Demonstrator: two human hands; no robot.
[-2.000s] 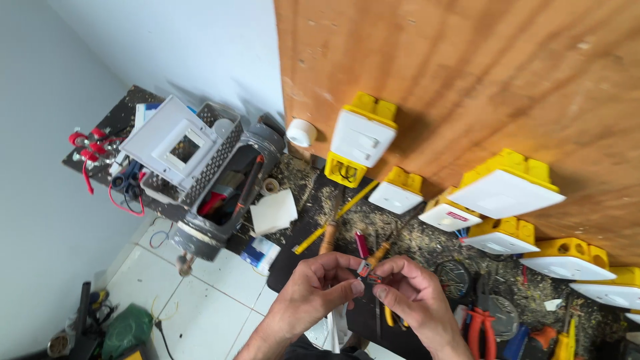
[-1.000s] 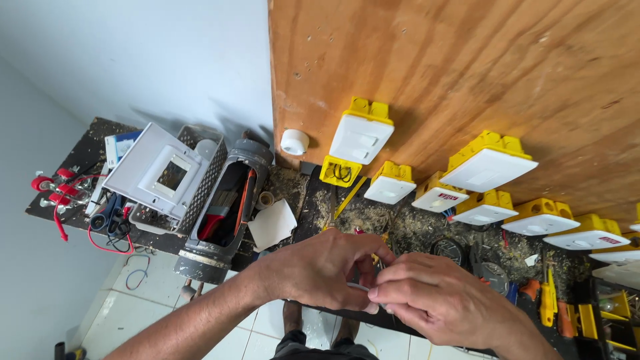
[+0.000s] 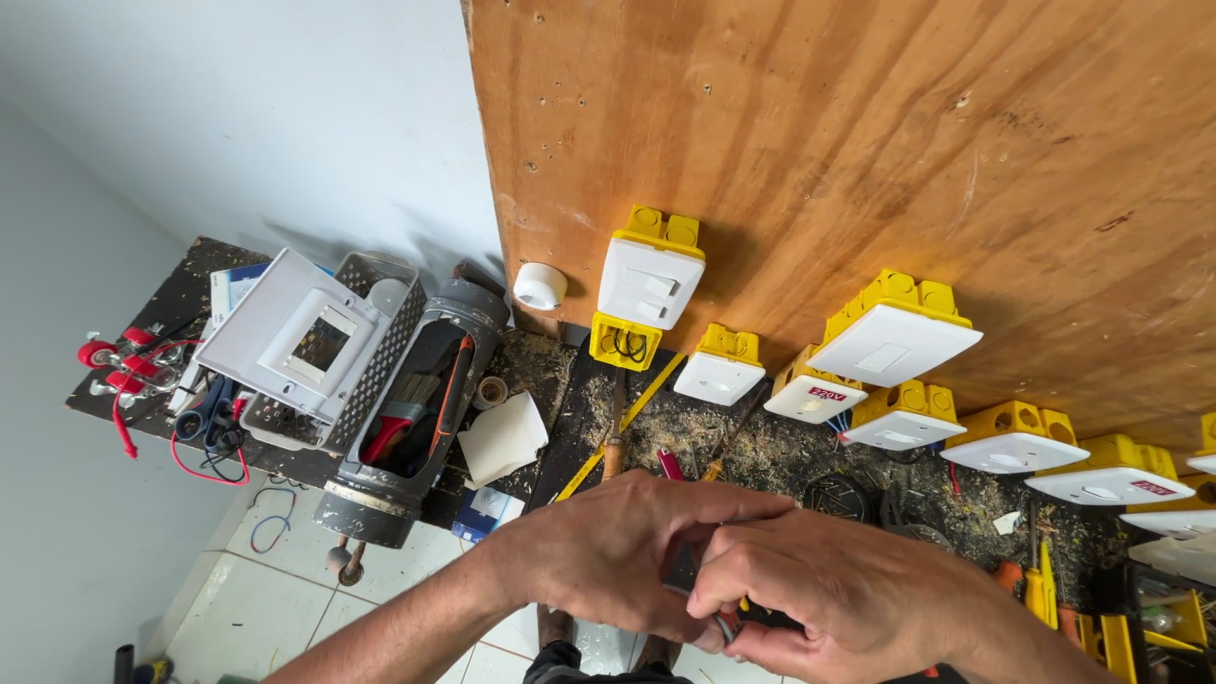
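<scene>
My left hand (image 3: 608, 551) and my right hand (image 3: 836, 579) meet at the bottom middle, both closed around a small grey part (image 3: 727, 625) that is mostly hidden by the fingers. What the part is, I cannot tell. Just beyond them on the dusty bench lie a wooden-handled tool (image 3: 614, 458), a dark pink tool handle (image 3: 670, 465) and a yellow folding rule (image 3: 622, 427). Above these, a white double switch plate (image 3: 651, 283) on a yellow electrical box is fixed to the plywood board, over an open yellow box (image 3: 624, 342) with dark wire inside.
Several white plates on yellow boxes (image 3: 893, 344) run along the plywood (image 3: 807, 142) to the right. At left are a tool holder of grey pipe (image 3: 418, 399), a perforated basket (image 3: 418, 285), scissors (image 3: 204, 413) and red-black leads. Screwdrivers and pliers lie at lower right.
Both hands have turned and now overlap more closely around the small part, hiding most of it. Two seconds ago the fingertips and the part between them showed more openly.
</scene>
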